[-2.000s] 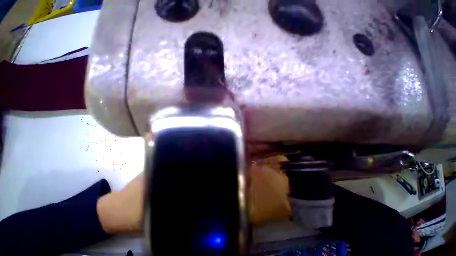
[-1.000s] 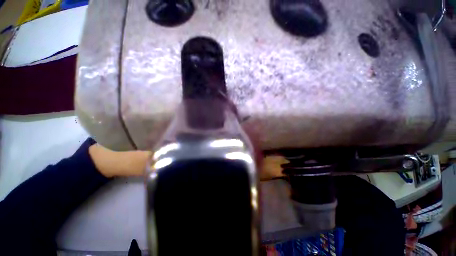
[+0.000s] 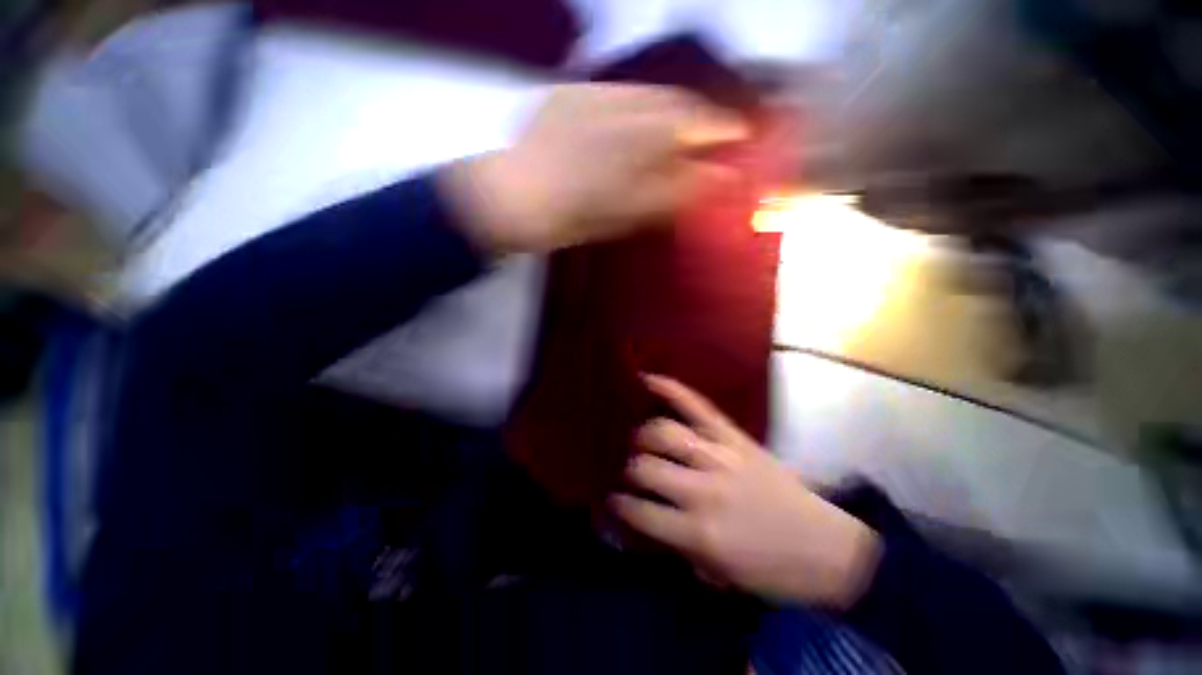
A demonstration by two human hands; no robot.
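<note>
A dark red cut panel (image 3: 659, 303) lies lengthwise in front of me, running from beside the bright lamp glow down to the table's near edge. My left hand (image 3: 613, 165) is over its far part, with the fingers near the lamp glow; blur hides whether they pinch the panel. My right hand (image 3: 738, 501) is at the near part, thumb and fingers at the panel's right side, holding it. The needle area is blurred and glaring, so the needle and presser foot cannot be made out.
Another dark red piece (image 3: 422, 27) lies at the far side of the white table (image 3: 369, 106). The blurred machine head (image 3: 975, 106) is at upper right, above the cream machine bed (image 3: 923, 297). A dark object, perhaps scissors (image 3: 1035, 310), is on the bed. A blue basket (image 3: 817, 644) shows below.
The view has swung off the machine head, which filled the frame before. Both hands, mostly hidden earlier, now show with the dark red panel between them.
</note>
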